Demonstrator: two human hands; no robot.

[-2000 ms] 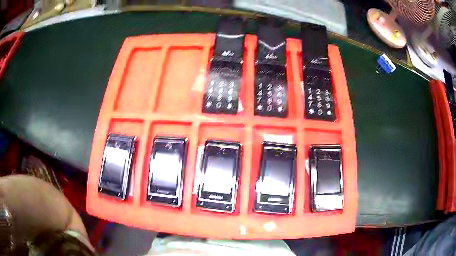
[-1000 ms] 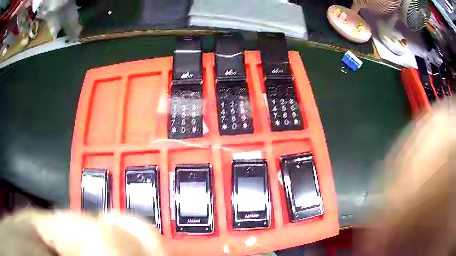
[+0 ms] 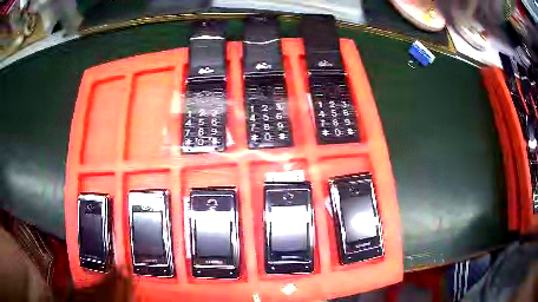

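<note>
A red foam tray (image 3: pixel 392 236) lies in front of me. Three open flip phones (image 3: pixel 204 118) with white-digit keypads lie in its back row, their upper halves reaching past the back edge. Clear film (image 3: pixel 177 103) shows as shiny edges around the left open phone and across the middle divider. Several closed phones (image 3: pixel 215 233) lie in the front row; the rightmost (image 3: pixel 356 218) is slightly tilted. My left hand (image 3: pixel 109 286) is a dark blur at the front left tray corner, cut off by the frame; its grip is unclear. My right hand is out of view.
The tray's two back-left pockets are empty. The dark green mat (image 3: pixel 436 147) lies around it. Another red tray (image 3: pixel 507 147) stands at the right. A blue clip (image 3: pixel 422 53) lies behind right, near a pinkish fan base (image 3: pixel 419 13). A pale sheet stack (image 3: pixel 318 7) is at the back.
My right hand has left the picture. My left hand has drawn lower, uncovering the front-left phones. The tray appears slightly further left and higher in view than a second ago.
</note>
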